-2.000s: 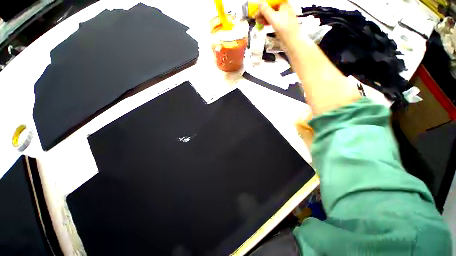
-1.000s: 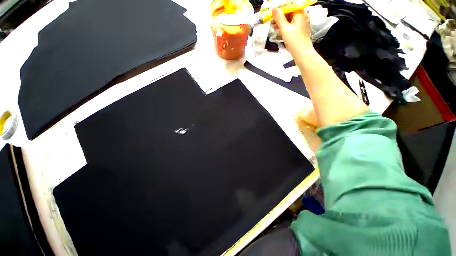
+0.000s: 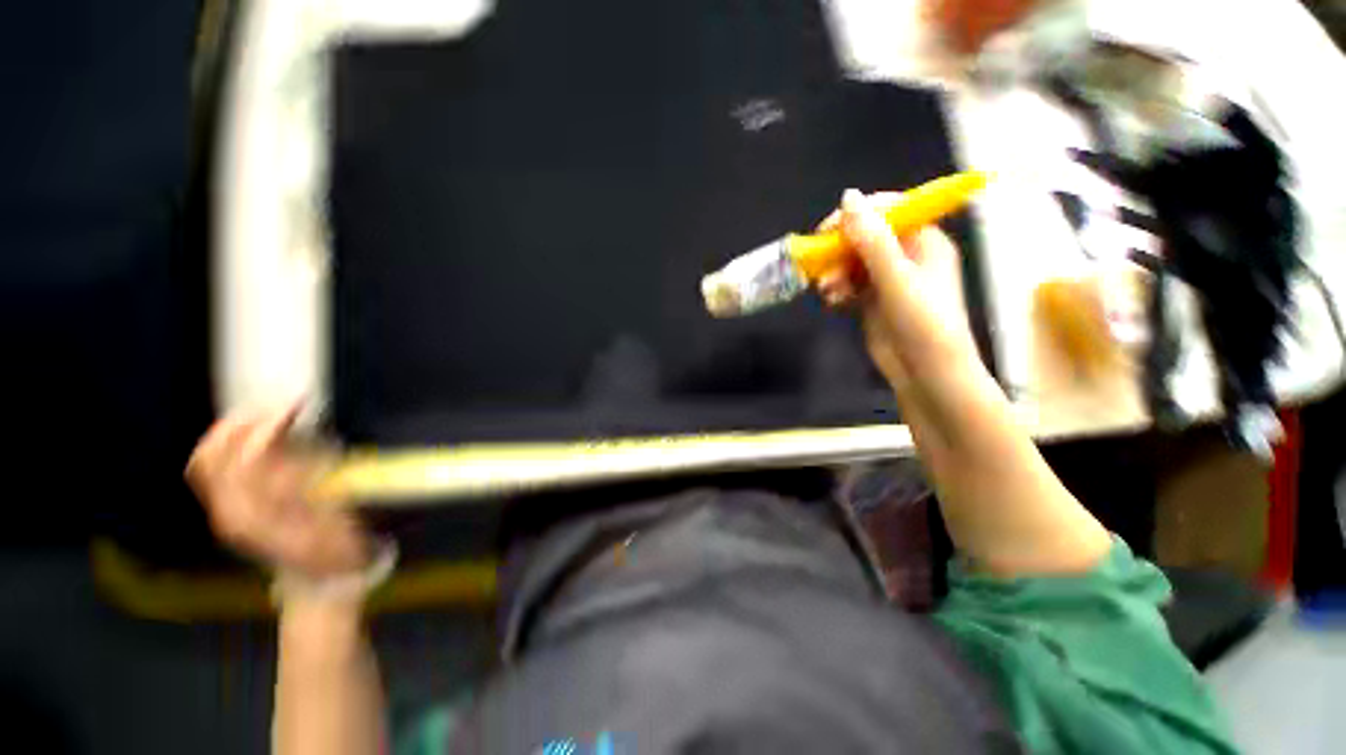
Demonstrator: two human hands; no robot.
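Note:
A large black panel [image 3: 591,251] lies flat on the white table, its near edge close to the table's yellowed near edge [image 3: 620,460]. A small pale mark shows on its upper part. My right hand [image 3: 893,273] holds the yellow-handled glue brush [image 3: 760,277] over the right part of the panel, bristles pointing left. My left hand [image 3: 281,494] is at the table's near left corner, blurred; whether it grips anything there cannot be told.
The orange-red glue pot [image 3: 982,18] is cut off at the top right. A heap of black offcut strips [image 3: 1218,221] lies at the right. A brown box with a red edge [image 3: 1225,502] stands below the table at the right.
My right hand has brought the brush from beside the glue pot to over the panel. My left hand has come into view. The camera view has turned and tilted down.

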